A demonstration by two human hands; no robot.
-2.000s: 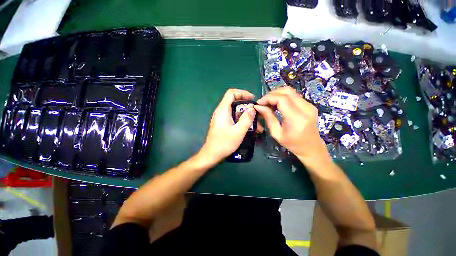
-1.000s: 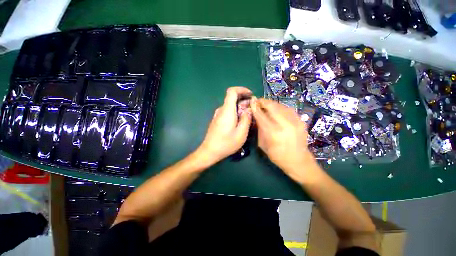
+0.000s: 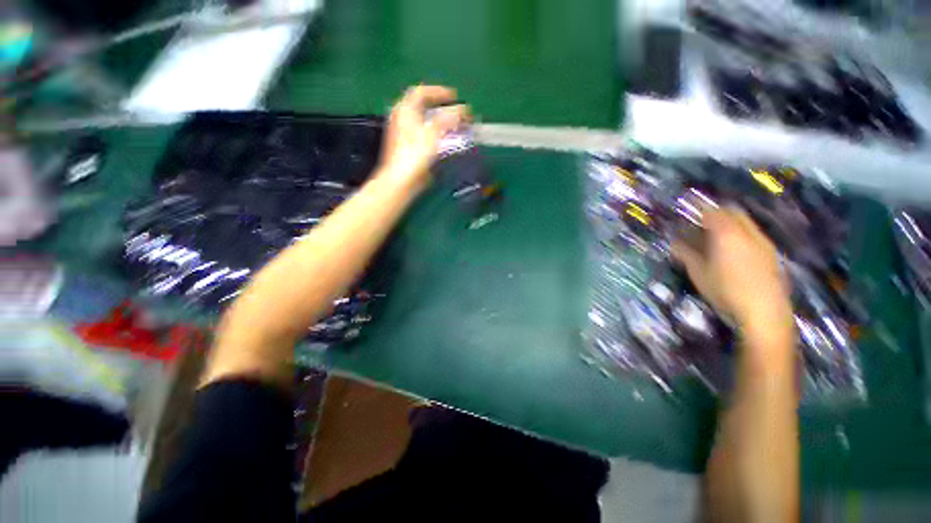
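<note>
The picture is blurred by motion. My left hand (image 3: 417, 133) is at the rail, beyond the right edge of the black blister tray (image 3: 276, 153). Its fingers are on the upper end of a dark phone housing (image 3: 468, 176), which hangs towards me and shows a silvery patch near the fingertips. My right hand (image 3: 737, 264) is over the pile of circuit boards (image 3: 653, 317), fingers pointing into it. Whether it grips a board is hidden by the blur.
A pale rail (image 3: 551, 135) runs behind the green mat (image 3: 490, 306). Dark housings (image 3: 806, 87) lie on the white surface at upper right. A second board pile (image 3: 915, 240) is cut off at the right edge. A small dark item (image 3: 84, 161) lies far left.
My hands have parted. The left moved up and forward with the housing; the right moved right onto the board pile. The view has shifted and tilted, and the tray appears further right.
</note>
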